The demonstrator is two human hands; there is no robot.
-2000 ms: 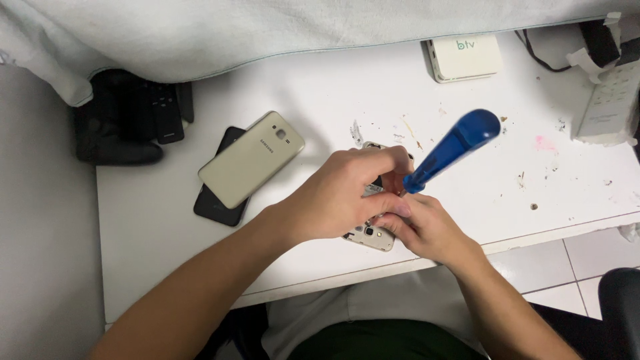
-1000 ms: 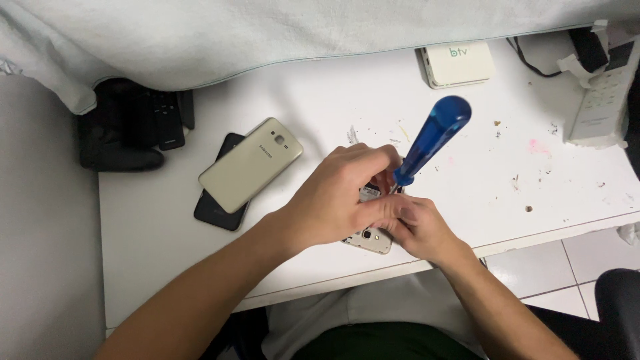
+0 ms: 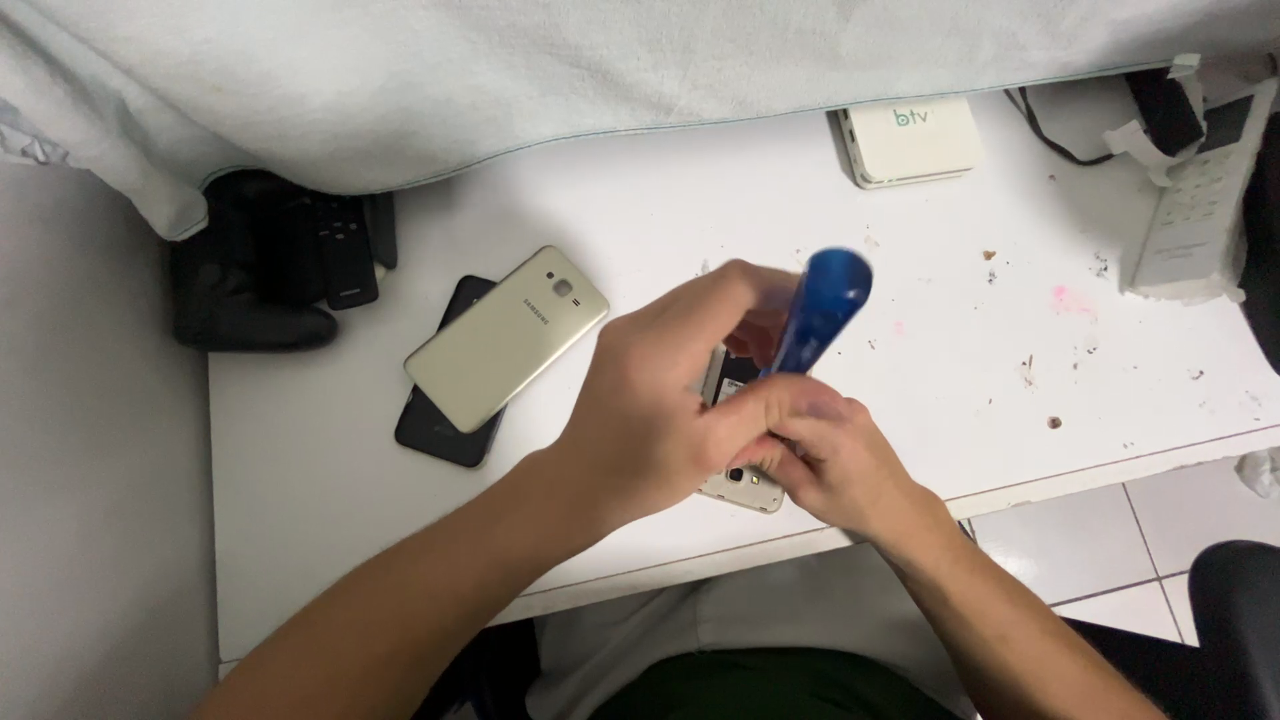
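Observation:
An opened smartphone (image 3: 741, 488) lies on the table beneath both hands, its camera end and part of its inside showing. My left hand (image 3: 680, 390) reaches over it, thumb and fingers around the lower part of a screwdriver's blue handle (image 3: 828, 300), which leans up to the right. The screwdriver's tip is hidden. My right hand (image 3: 835, 450) is at the phone's right side, fingers bent and touching my left thumb; whether it grips the phone or the shaft is hidden. Left of the hands, a gold Samsung phone back cover (image 3: 510, 340) rests across a black phone or cover (image 3: 450, 440).
A black case (image 3: 235, 270) and a black remote control (image 3: 345, 255) are at the table's left end. A white TV box (image 3: 915, 150) stands at the back, partly under a hanging cloth (image 3: 600, 70). A wrapped white remote control (image 3: 1190, 220) and a cable lie at the right.
The top of the screwdriver handle has swung left, then lower toward me. Both hands stay over the phone. The view has shifted slightly.

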